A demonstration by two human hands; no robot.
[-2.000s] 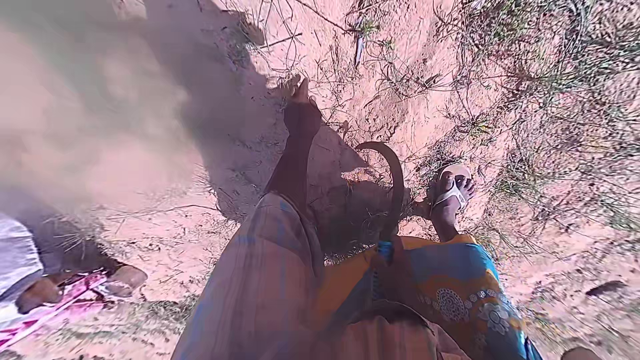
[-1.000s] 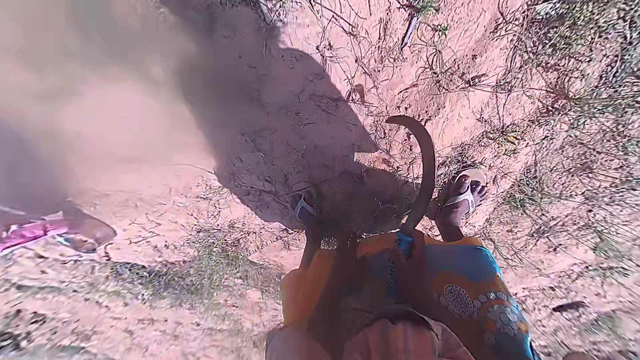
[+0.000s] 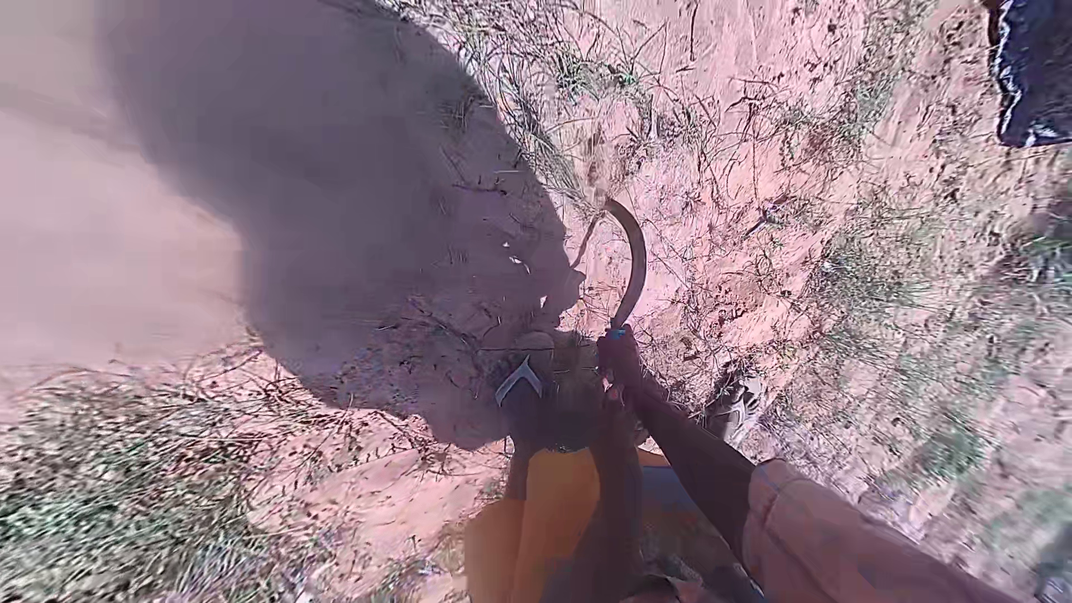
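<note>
My right hand is closed round the handle of a sickle, just below blue wrapping at the base of its blade. The curved blade points upward, with its tip beside dry stalks. A second dark forearm, seemingly my left, rises from the bottom edge toward the right hand. My left hand seems to be just under the right one, in shadow; whether its fingers touch the handle cannot be told. Orange and blue cloth lies below the hands.
My sandalled feet stand on sandy ground, the left in shadow, the right in sunlight. Dry grass spreads at lower left, with more stalks above and right. A dark, shiny sheet or bag lies at upper right. A blurred haze covers the upper left.
The sickle has moved forward, away from the cloth, and its tip is now at the stalks. The other person's foot and pink cloth at left have left the view, which has shifted.
</note>
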